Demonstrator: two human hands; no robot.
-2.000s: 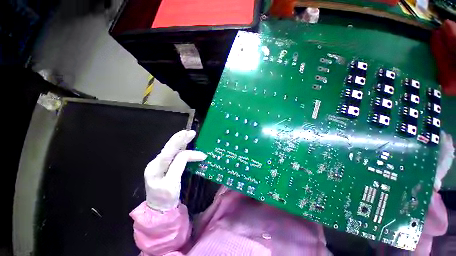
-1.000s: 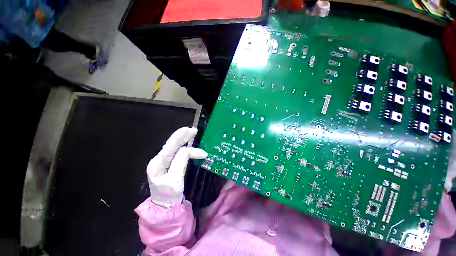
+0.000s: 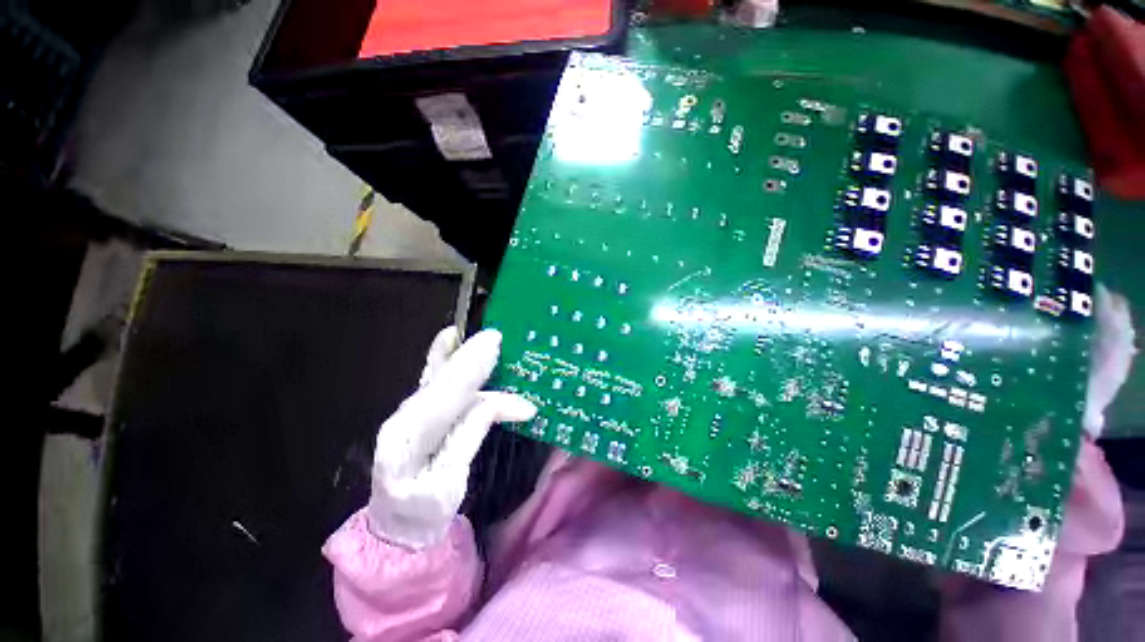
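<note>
A large green circuit board (image 3: pixel 753 314) is held up in front of me, solder side facing me, tilted with its right end lower. Four rows of black power transistors (image 3: pixel 947 201) show at its upper right. My left hand (image 3: pixel 442 433), in a white glove, grips the board's lower left edge between fingers and thumb. My right hand (image 3: pixel 1110 357), also white-gloved, is at the board's right edge, mostly hidden behind it. Glare covers the upper left corner and a band across the middle.
A black bin (image 3: pixel 377 126) with a red sheet (image 3: pixel 483 23) inside stands behind at upper left. A dark, grey-rimmed panel or bin (image 3: pixel 276 426) is at left. Green mat (image 3: pixel 1005 75) lies behind the board, with a red object (image 3: pixel 1110 100) at right. The floor has a yellow-black line (image 3: pixel 363 222).
The board has shifted slightly left and up in view, with both hands still at its edges. The left fingers reach a little further over its edge. The person-like blue shape at upper left is gone.
</note>
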